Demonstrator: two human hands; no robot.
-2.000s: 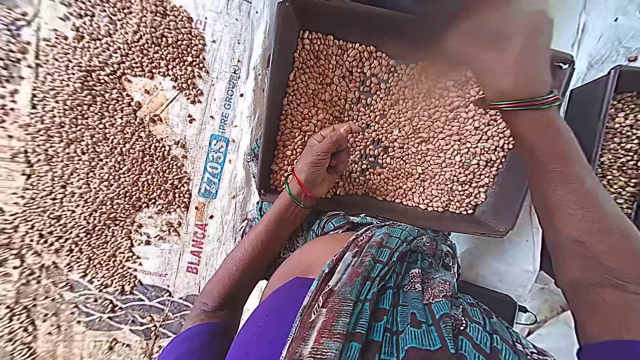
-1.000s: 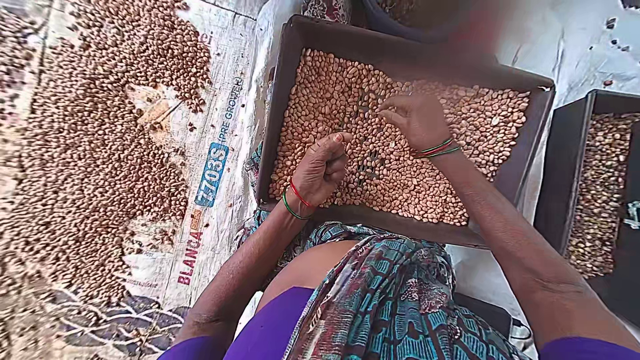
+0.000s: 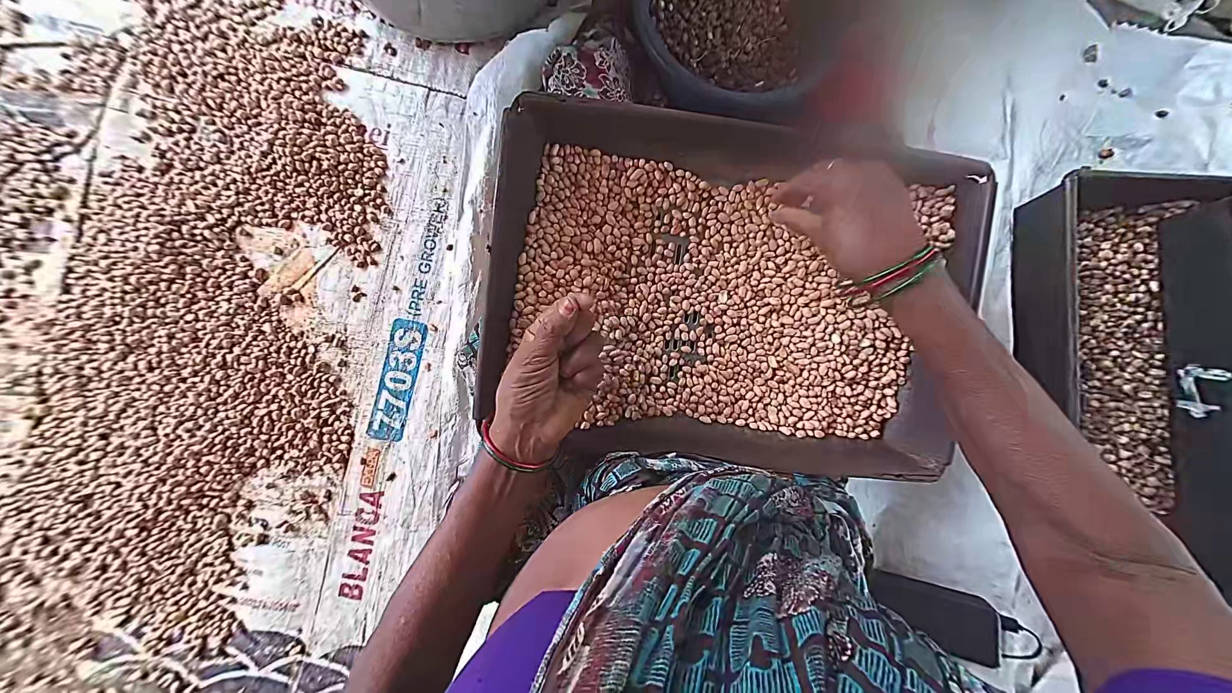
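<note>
A dark rectangular tray point(image 3: 736, 452) lies before me with a layer of light brown beans or nuts point(image 3: 770, 318) in it. My left hand point(image 3: 558, 371) is over the tray's left part, its fingers curled and the thumb against them; whether something small is inside cannot be seen. Over the upper right part of the tray is my right hand point(image 3: 847, 217), slightly blurred, thumb and fingertips a little apart above the beans, with nothing visible between them. Dark patches of the tray's bottom show through the layer near the middle.
Many similar brown beans or nuts point(image 3: 192, 337) are spread on a printed white sack sheet point(image 3: 423, 241) at the left. Behind the tray stands a dark round tub point(image 3: 674, 82) with darker contents. A second dark box point(image 3: 1044, 260) holds more at the right. A black device point(image 3: 948, 616) with a cable lies lower right.
My right hand, blurred beyond the tray's upper edge two seconds ago, is over the beans in the later frames. Since one second ago it has moved right, away from my left hand, which remains curled.
</note>
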